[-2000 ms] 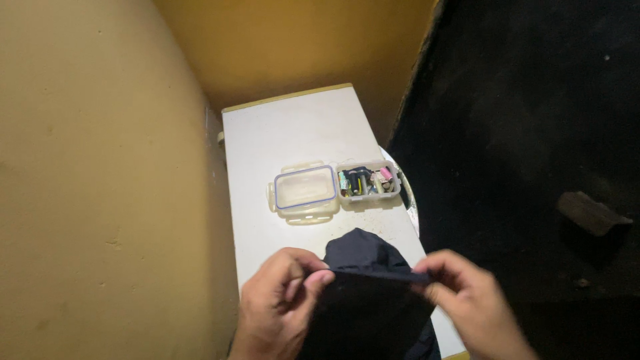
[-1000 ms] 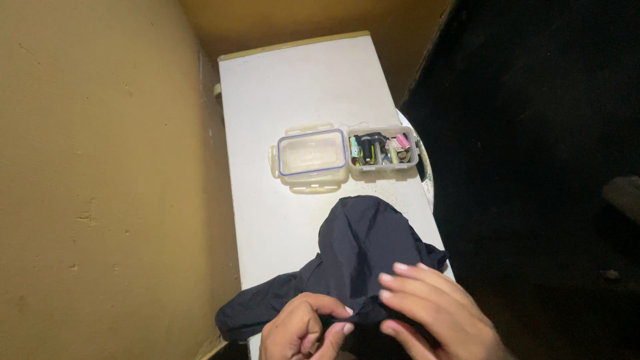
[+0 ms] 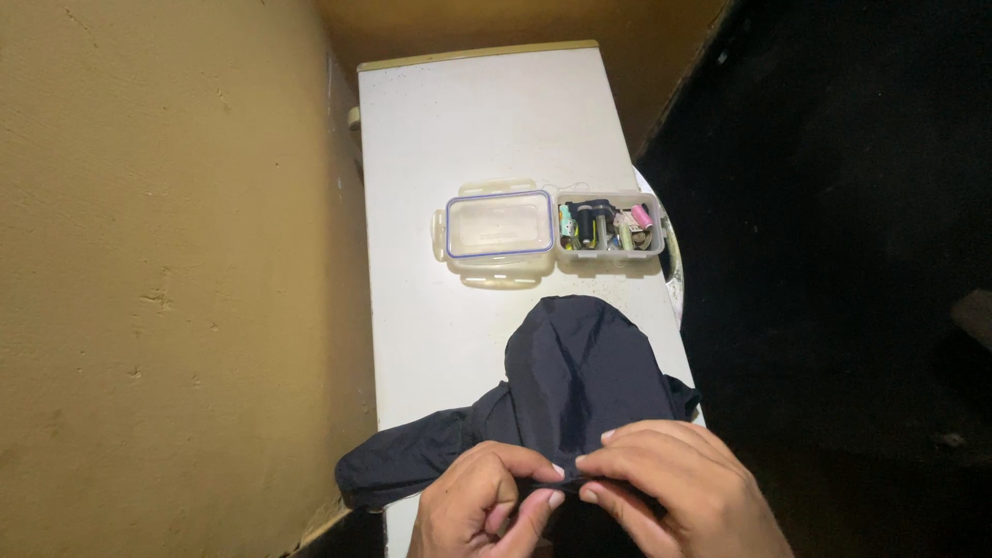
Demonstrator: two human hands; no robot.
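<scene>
A dark navy cloth garment (image 3: 581,372) lies over the near end of the white table, one sleeve-like part reaching left past the table's edge. My left hand (image 3: 496,500) pinches the garment's near edge between thumb and forefinger. Close beside it, my right hand (image 3: 674,484) grips the same edge with thumb and fingertips. Whether anything thin, such as a needle, is between the fingers cannot be told. Beyond the garment sits a clear plastic box (image 3: 570,262) holding a black thread spool (image 3: 585,226), a pink thread spool (image 3: 642,217) and other small sewing items.
The box's clear lid (image 3: 500,225), with a blue seal, lies left of the box on the white table (image 3: 488,116). A yellowish wall (image 3: 194,271) runs along the left. A round, shiny rim (image 3: 673,263) shows past the table's right edge, above dark ground.
Two seconds ago my hands held the cloth's edge stretched wide apart. They have come together at one spot, and the garment is spread further left across the table.
</scene>
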